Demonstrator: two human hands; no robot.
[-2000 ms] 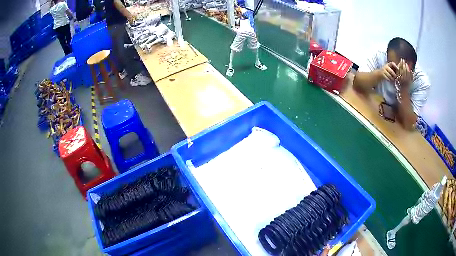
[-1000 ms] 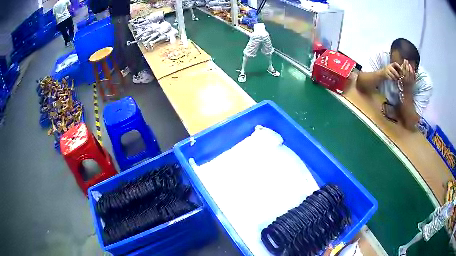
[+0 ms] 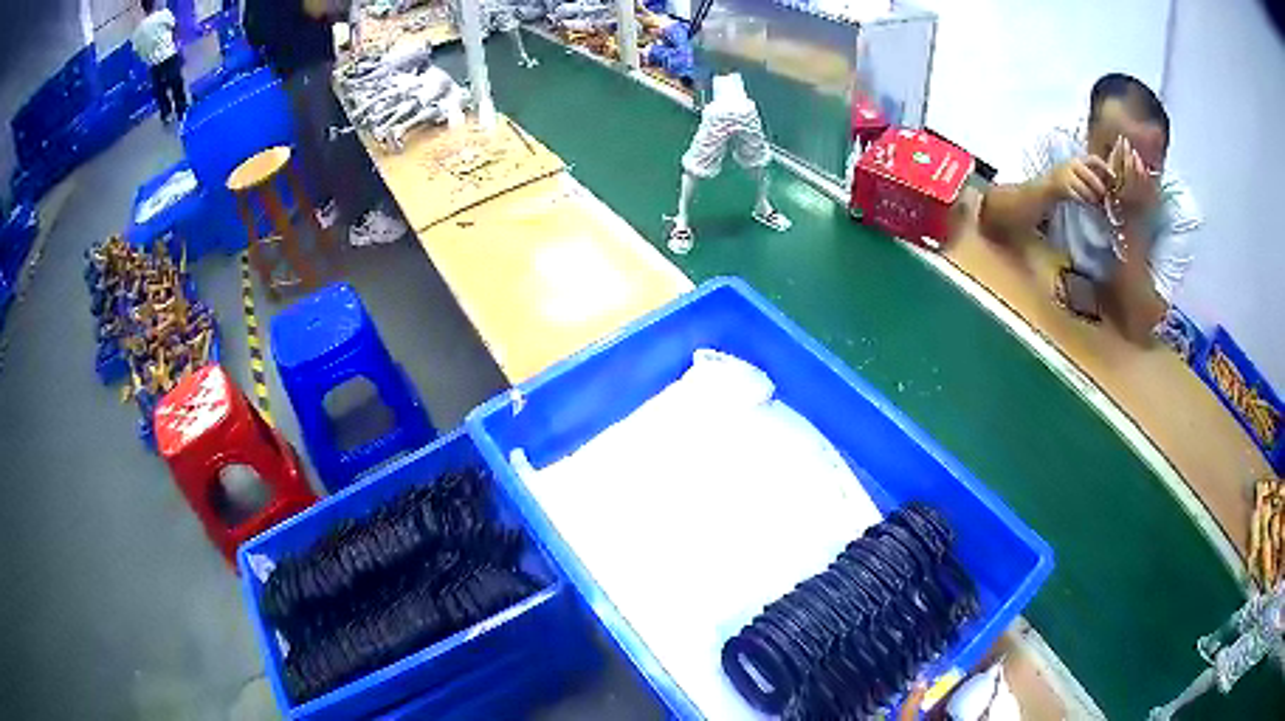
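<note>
A large blue bin [image 3: 747,299] lies nearest in front of me. A white liner sheet [image 3: 705,493] covers its bottom. A row of black waist sashes [image 3: 853,613] stands packed at its near right end. A second, lower blue bin [image 3: 423,662] at its left holds more rows of black sashes [image 3: 395,578]. At the bottom edge, right of the big bin, a small orange-yellow thing and a white piece [image 3: 984,696] are cut off; I cannot tell what they are. Neither of my hands can be made out.
A green conveyor belt [image 3: 874,331] carries a standing lower body [image 3: 727,148] and another [image 3: 1240,648] cut off at lower right. A seated person [image 3: 1092,197] is beyond it, near a red box [image 3: 912,183]. Tan bench [image 3: 564,268], blue stool [image 3: 338,373] and red stool [image 3: 226,444] are left.
The standing lower body has come nearer along the belt. The lower-right one has slid towards the bottom right corner and is now partly cut off. The view has shifted slightly.
</note>
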